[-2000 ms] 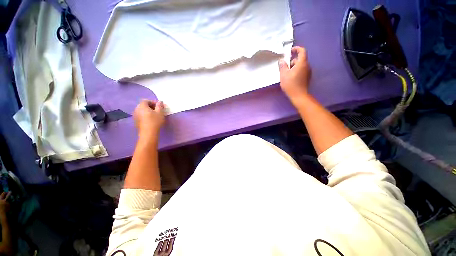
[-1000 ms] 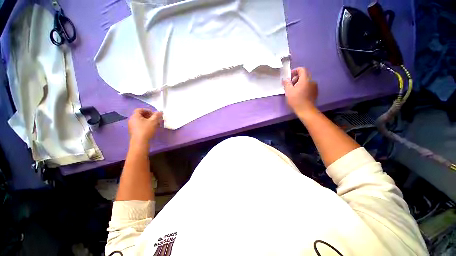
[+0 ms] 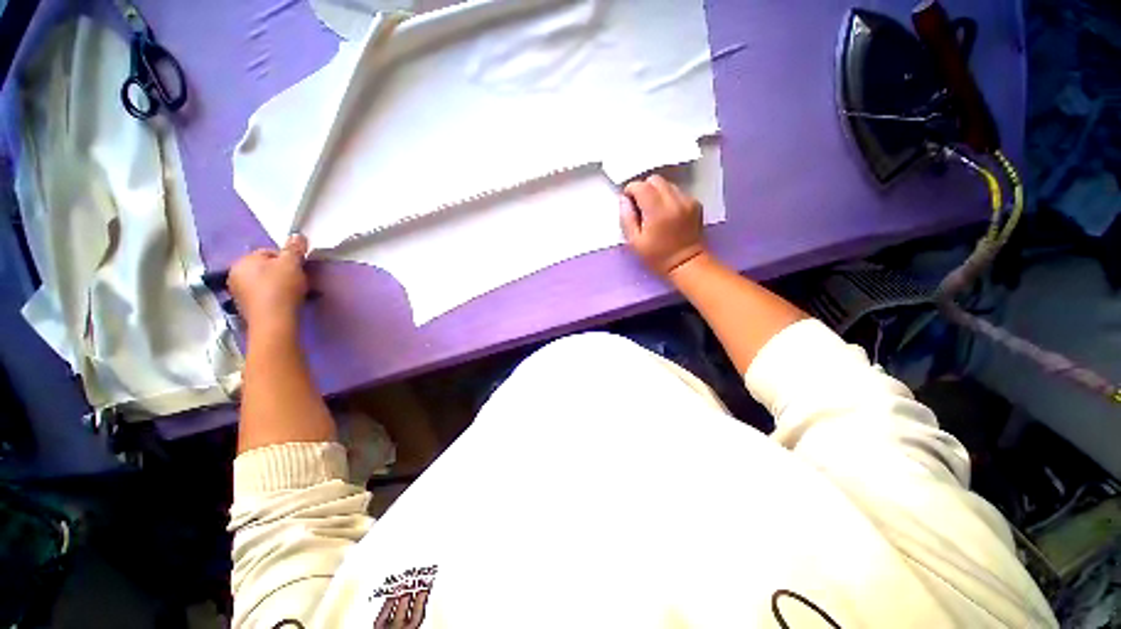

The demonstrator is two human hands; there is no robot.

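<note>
A white garment panel (image 3: 516,123) lies on the purple cloth in front of me, with a ridged seam (image 3: 455,203) running lengthwise and a diagonal fold at its left part. My left hand (image 3: 268,283) pinches the panel's edge at the left end of the seam. My right hand (image 3: 664,224) is on the panel near the seam's right end, fingers curled at the seam allowance; the fingertips are partly hidden. The panel's lower left corner lies free on the cloth.
A steam iron (image 3: 879,98) is parked at the right, its wrapped hose (image 3: 1008,344) trailing right. A stack of cream panels (image 3: 117,234) lies at the left, with black-handled scissors (image 3: 153,80) beside it. The purple table edge (image 3: 541,329) runs just before my body.
My left hand has moved left and up from the lower corner to the seam end. My right hand has moved left from the right end edge to the seam. The panel's left part has shifted.
</note>
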